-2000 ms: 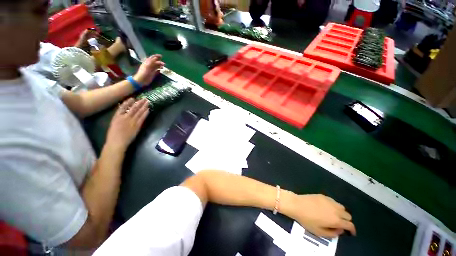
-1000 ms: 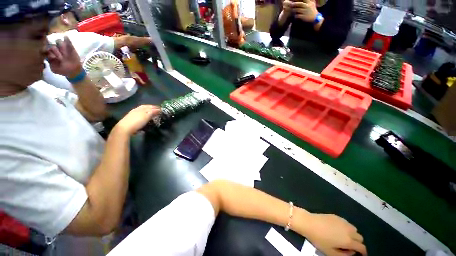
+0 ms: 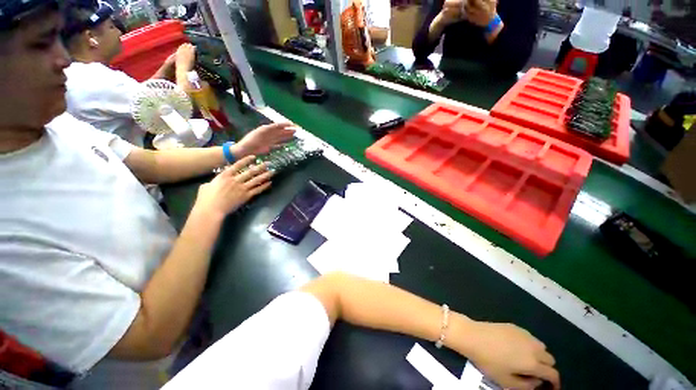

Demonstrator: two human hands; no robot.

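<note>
My left hand (image 3: 513, 355) lies low at the right of the view, palm down with fingers curled, a bracelet at its wrist. Its fingertips are near the bottom edge, and whether they hold anything is hidden. White backing strips (image 3: 433, 369) and part of a sticker sheet lie on the bench just left of it, cut off by the picture's edge. My right hand is out of the picture. Spare white sheets (image 3: 365, 232) lie fanned on the dark mat beyond my forearm. A dark glossy smartphone (image 3: 300, 212) lies beside them at the left.
A red plastic tray (image 3: 488, 169) rests on the green conveyor belt (image 3: 347, 122), with a phone unit (image 3: 632, 234) to its right. A second red tray (image 3: 526, 95) holds bundled boards. At left, a neighbour's hands rest over bundled boards (image 3: 286, 156) near a pale fan (image 3: 164, 109).
The camera view has shifted, so the sticker sheet has mostly left the picture. The near red tray and phone unit have moved rightward along the belt. The neighbour's raised hand has come down to the boards.
</note>
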